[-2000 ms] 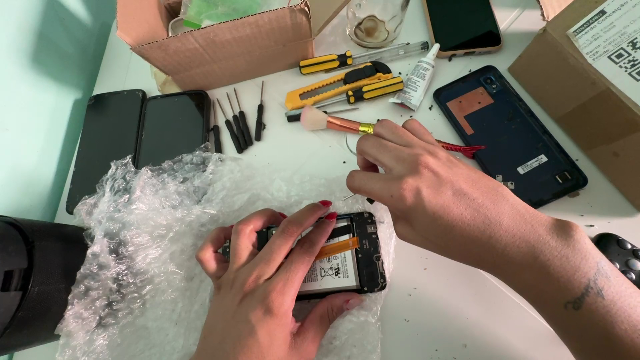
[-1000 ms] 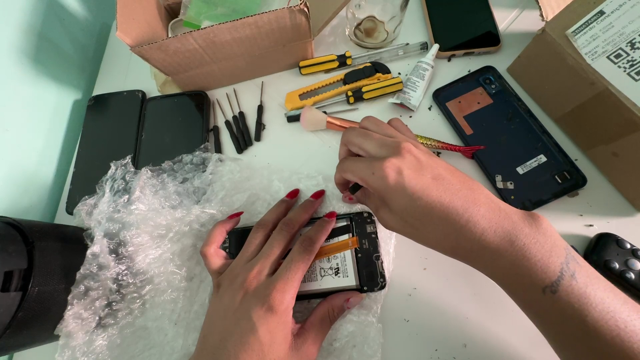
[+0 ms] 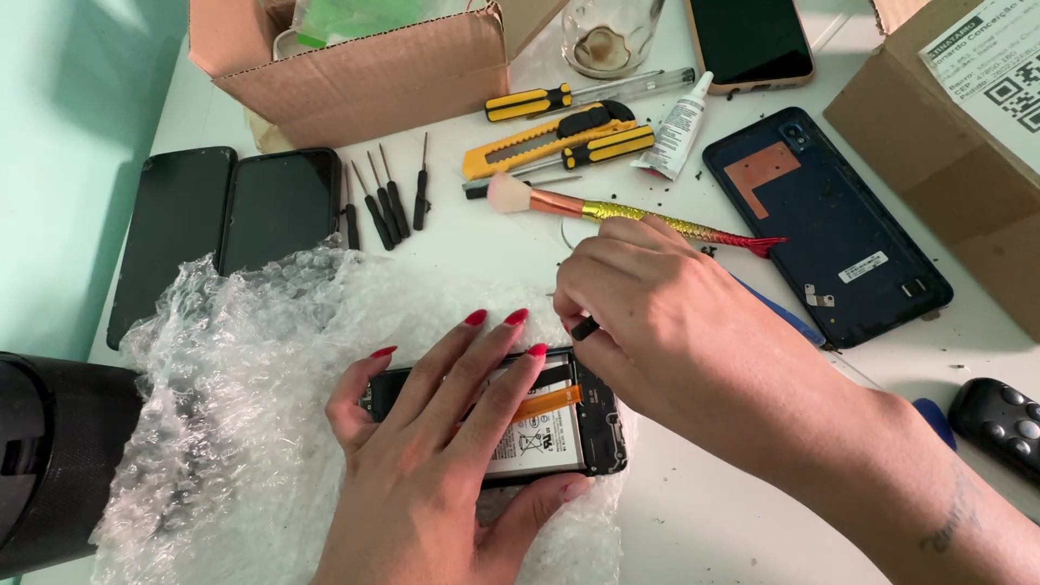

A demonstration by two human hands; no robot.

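Note:
An opened smartphone (image 3: 601, 422) lies on bubble wrap (image 3: 236, 414), its battery (image 3: 561, 447) and an orange flex cable (image 3: 548, 403) showing. My left hand (image 3: 447, 439) spreads over the phone and holds it, fingers across the battery, thumb at the near edge. My right hand (image 3: 658, 317) is curled just beyond the phone's right end, closed on a small black-handled tool (image 3: 584, 328); most of the tool is hidden in the fingers. Behind that hand lies a makeup brush (image 3: 561, 203) with a fish-tail handle. A dark blue phone back cover (image 3: 829, 227) is to the right.
Several small screwdrivers (image 3: 393, 208) lie beside two dark phone screens (image 3: 280, 207). A yellow utility knife (image 3: 528, 148), a glue tube (image 3: 676, 134), a glass jar (image 3: 609, 41) and another phone (image 3: 751, 41) are at the back. Cardboard boxes (image 3: 366, 89) stand left and right; a black cylindrical object (image 3: 69, 463) is at left.
My left hand's fingers have spread and shifted back from the phone's far right edge since the first frame. My right hand has moved slightly toward me, still around the small tool.

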